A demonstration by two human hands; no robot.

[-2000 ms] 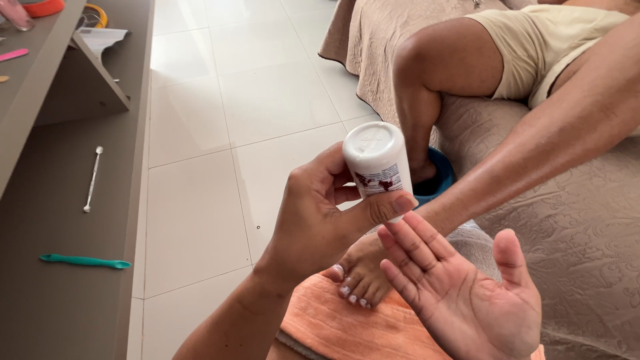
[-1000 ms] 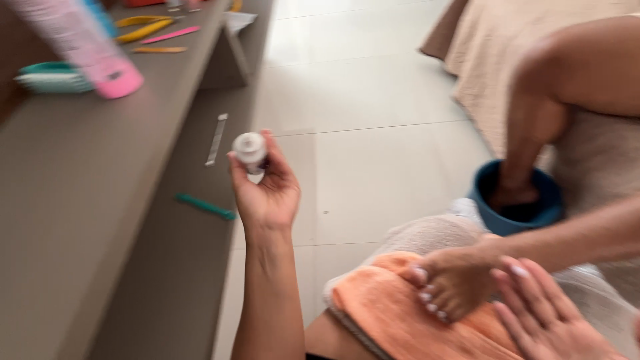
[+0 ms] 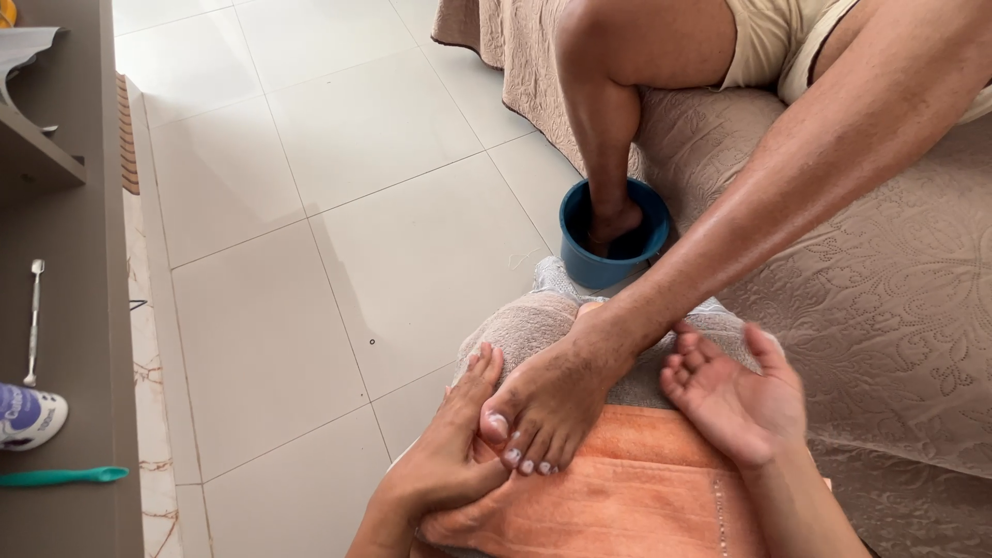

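A person's bare foot (image 3: 562,395), with white on its toenails, rests on an orange towel (image 3: 643,496) and a beige towel (image 3: 519,329). My left hand (image 3: 457,442) lies against the big-toe side of the foot, fingers extended, the thumb below the toes. On the other side my right hand (image 3: 740,395) is palm up beside the ankle, its fingers apart and slightly curled, with nothing in it. A white plastic bottle (image 3: 31,418) with a purple label lies on the shelf at the left, partly cut off by the view's edge.
The person's other foot is in a blue bucket (image 3: 597,267) on the tiled floor. A metal cuticle pusher (image 3: 34,325) and a green plastic tool (image 3: 66,477) lie on the shelf (image 3: 85,310). A bed with a beige quilted cover (image 3: 876,325) stands at the right.
The white bottle, in my left hand in both earlier frames, now lies on the shelf. My left hand has moved to the foot, and my right hand is beside the ankle.
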